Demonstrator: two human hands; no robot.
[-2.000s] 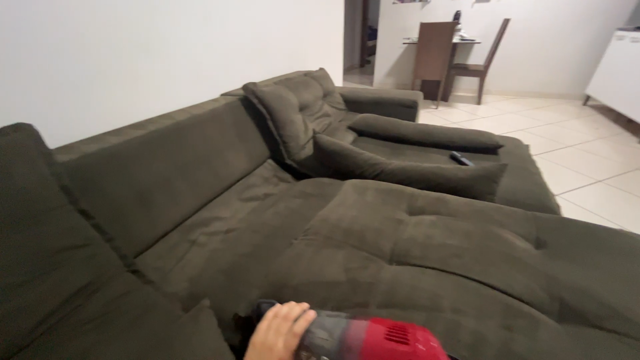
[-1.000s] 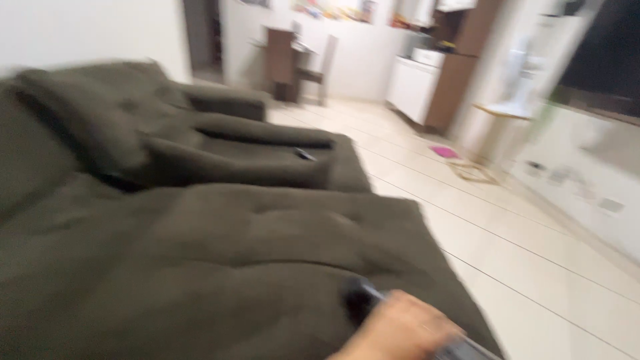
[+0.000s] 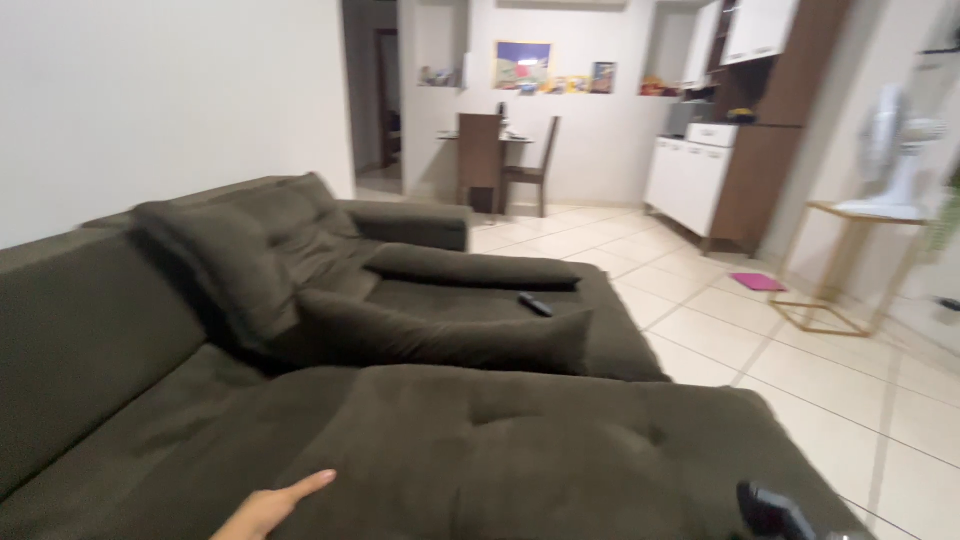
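My left hand (image 3: 266,510) reaches in at the bottom left, over the dark sofa's seat (image 3: 525,450). One finger points to the right, and nothing shows in the hand. Whether the fingertip touches the fabric I cannot tell. At the bottom right the dark nozzle of a handheld vacuum cleaner (image 3: 776,514) shows over the seat's outer corner; its body is out of view. My right hand is not in view.
Loose cushions (image 3: 450,337) and a remote control (image 3: 535,304) lie on the farther seat. Beyond stand chairs (image 3: 480,157) at a table, a white and brown cabinet (image 3: 690,180), and a fan (image 3: 892,150) on a gold-framed stand (image 3: 825,326). A pink item (image 3: 757,282) lies on the tiled floor.
My left hand has let go of the vacuum cleaner's front part and moved left, apart from it. The view has turned right since the oldest frame.
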